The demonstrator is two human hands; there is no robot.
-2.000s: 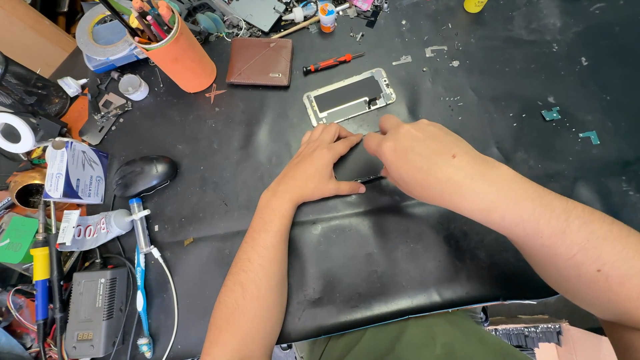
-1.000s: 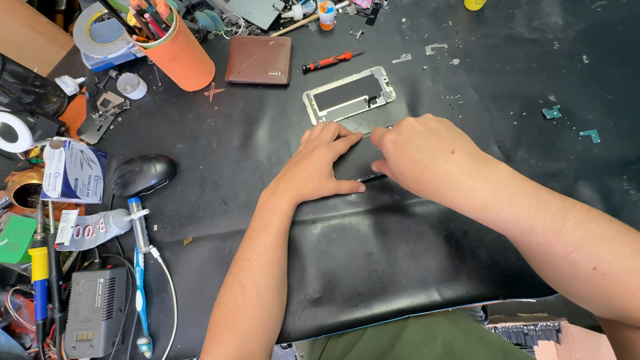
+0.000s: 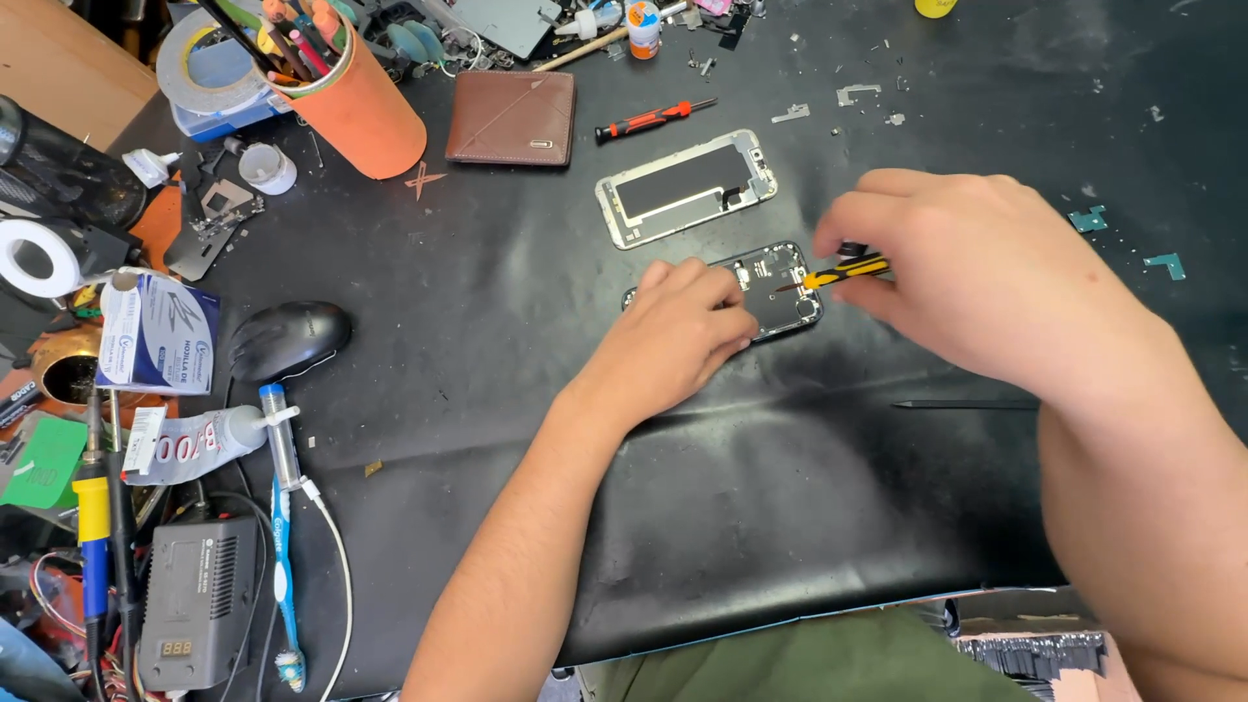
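Note:
An opened smartphone body [image 3: 780, 297] lies on the black mat, its inner parts showing at the right end. My left hand [image 3: 687, 322] rests over its left part, fingers bent against it and hiding much of it. Between the fingers of my right hand [image 3: 877, 244] is a small yellow and black screwdriver [image 3: 846, 271], its tip over the phone's right part; whether it touches is unclear. Just beyond the phone lies a detached phone screen assembly [image 3: 687, 187], inner side up. A red and black screwdriver [image 3: 648, 122] lies behind that. A thin dark rod-like tool [image 3: 960, 405] lies near my right wrist.
Small metal brackets [image 3: 858, 94] and teal pieces [image 3: 1087, 219] lie at the back right. A brown wallet [image 3: 512, 117] and an orange pen cup [image 3: 366, 117] stand back left. Along the left are a computer mouse [image 3: 291, 341], a toothbrush [image 3: 282, 565], a soldering iron [image 3: 94, 526] and a grey control box [image 3: 195, 595].
My right hand has moved right, away from my left hand, and now holds the yellow and black screwdriver. The phone's inner parts have come into view, and the thin dark tool lies on the mat.

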